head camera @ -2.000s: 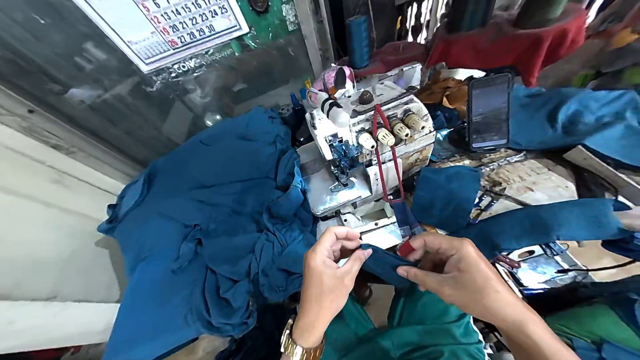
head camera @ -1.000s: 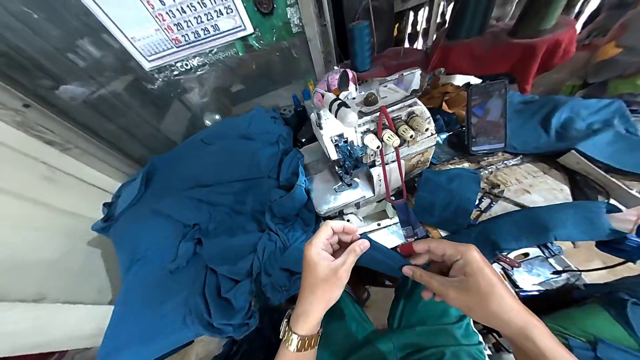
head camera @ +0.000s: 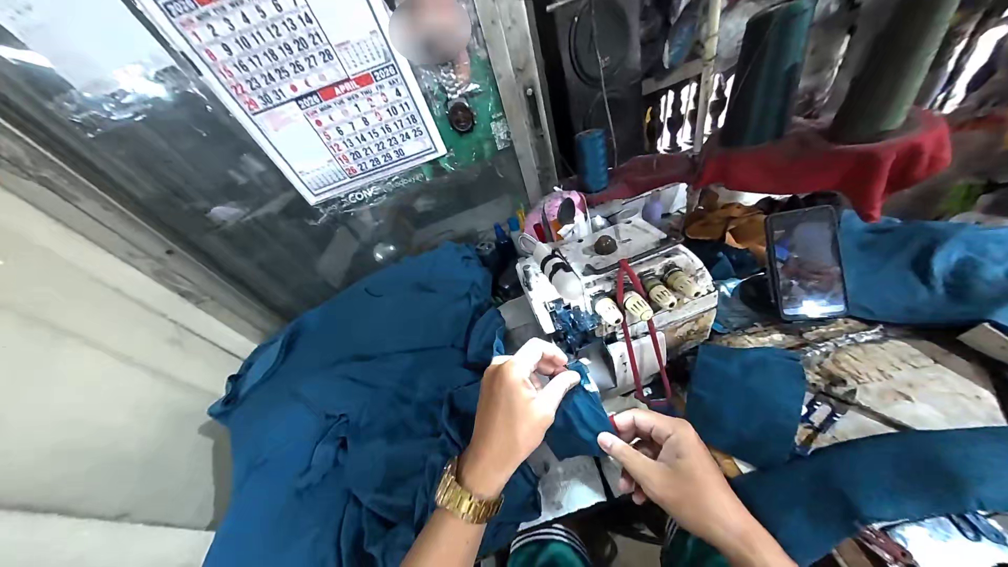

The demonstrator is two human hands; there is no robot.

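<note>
A small piece of teal fabric (head camera: 581,413) is stretched between my hands, just in front of an overlock sewing machine (head camera: 677,315). My left hand (head camera: 520,405), with a gold watch at the wrist, pinches its upper left end near the needle area. Its lower right end is between the thumb and fingers of my right hand (head camera: 669,465), where a bit of red shows at the fingertips. A red cord (head camera: 630,339) hangs over the machine's front by the tension knobs. The presser foot is partly hidden behind the fabric and my left hand.
A large heap of teal fabric (head camera: 378,394) lies left of the machine. To the right are a square teal piece (head camera: 744,402), a long teal strip (head camera: 890,480) and an upright smartphone (head camera: 807,264). Thread cones (head camera: 768,75) stand on red cloth behind. A calendar hangs on the glass.
Both hands have moved the held fabric up toward the machine's needle area, and the left hand is now nearer to it. The fabric stays held at both ends.
</note>
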